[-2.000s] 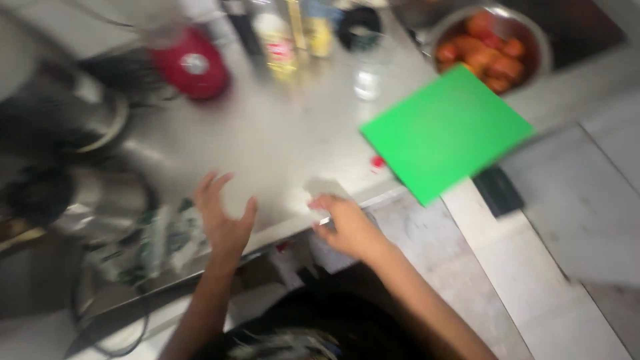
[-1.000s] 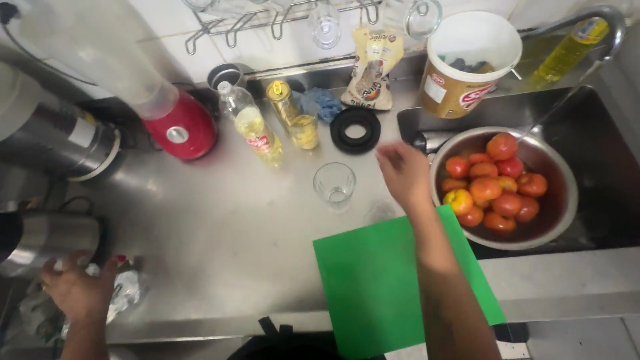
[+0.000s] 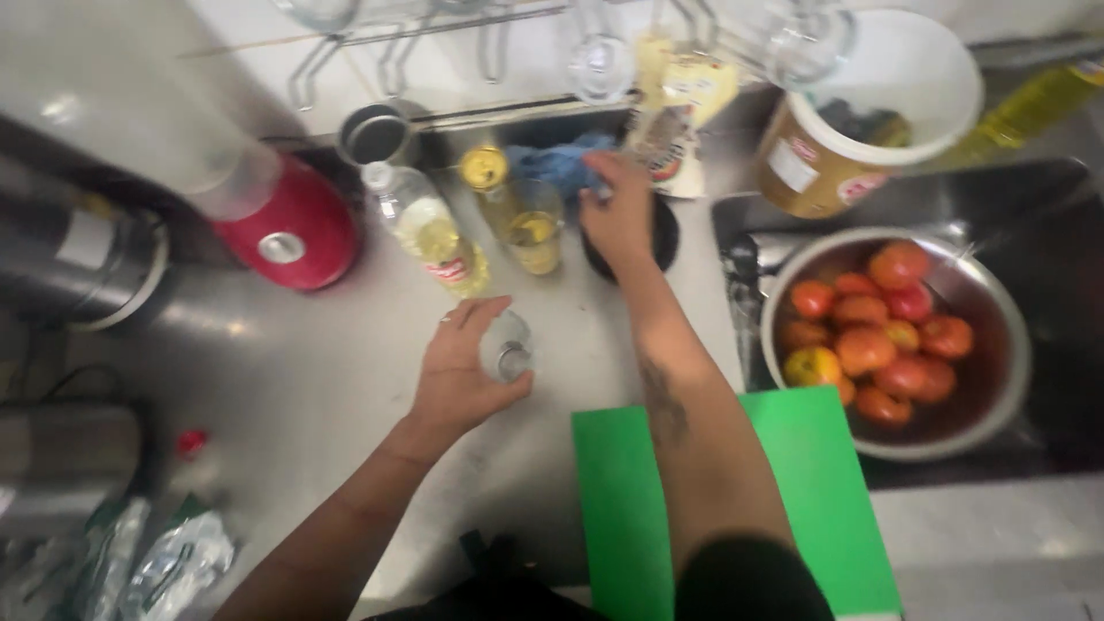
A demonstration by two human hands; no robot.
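Observation:
My left hand [image 3: 461,366] is closed around a clear drinking glass [image 3: 506,347] over the steel counter. Farther back, my right hand [image 3: 619,207] reaches over a black ring-shaped object [image 3: 662,237], beside a crumpled blue cloth [image 3: 561,164]; whether its fingers touch either is unclear. A bottle of yellow liquid [image 3: 431,233], a gold-topped can [image 3: 485,171] and a glass with yellow contents [image 3: 535,237] stand left of that hand. Under my right forearm lies a green cutting board [image 3: 623,500]. A printed food bag [image 3: 681,129] leans just behind the right hand.
At right, a steel bowl of tomatoes [image 3: 776,362] sits in the sink [image 3: 1061,345], with a white-and-gold tub [image 3: 793,164] behind it. A red blender base [image 3: 297,237] stands at left. Plastic packaging [image 3: 177,561] lies front left. A wire rack with glasses [image 3: 492,52] hangs behind.
My left hand has moved right from beside the plastic packaging and taken hold of the glass that stood on the counter. My right hand has moved back and left, toward the blue cloth.

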